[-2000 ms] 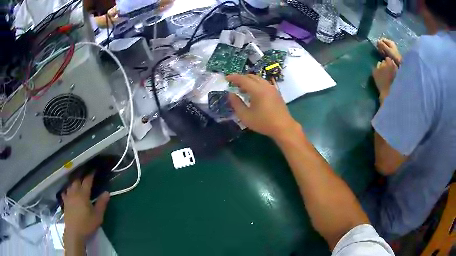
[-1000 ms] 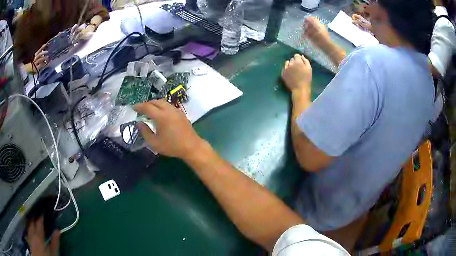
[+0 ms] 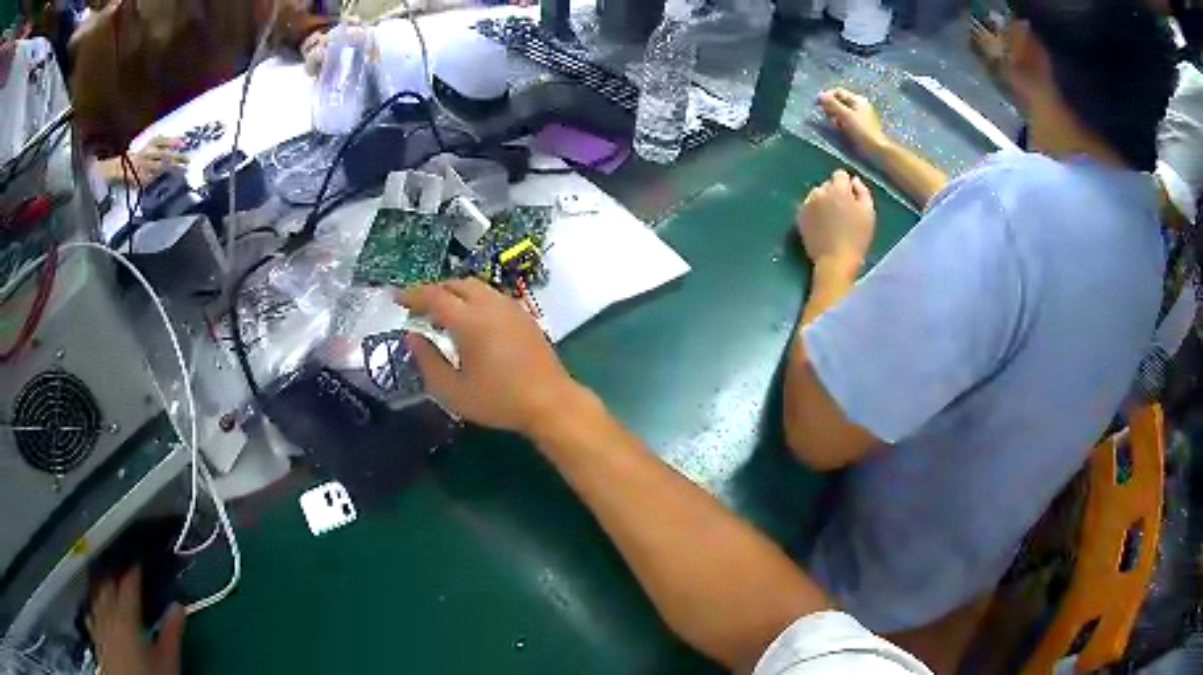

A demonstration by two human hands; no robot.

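My right hand (image 3: pixel 495 356) reaches over the bench with thumb and fingers apart. Its thumb is at the right edge of a small dark square module (image 3: pixel 387 361), which has a pale glare; whether they touch is unclear. The module lies beside a black flat pouch (image 3: pixel 330 419). My left hand (image 3: pixel 132 630) is at the lower left, cut off by the bottom edge and blurred. It is against a black box (image 3: pixel 145 557) under the instrument shelf; its grip is unclear. A white adapter piece (image 3: pixel 327 508) lies on the green mat (image 3: pixel 435 580).
Green circuit boards (image 3: pixel 404 247) lie on white paper (image 3: pixel 614 257) beyond my right hand. Crumpled clear bags (image 3: pixel 284 310) and black cables are behind the pouch. A metal instrument (image 3: pixel 99 343) and white cables (image 3: pixel 198 475) are at left. A seated person (image 3: pixel 976 330) is at right.
The view has swung right, so the bench things stand further left and more of the seated person shows. Both hands keep about the same places on the bench.
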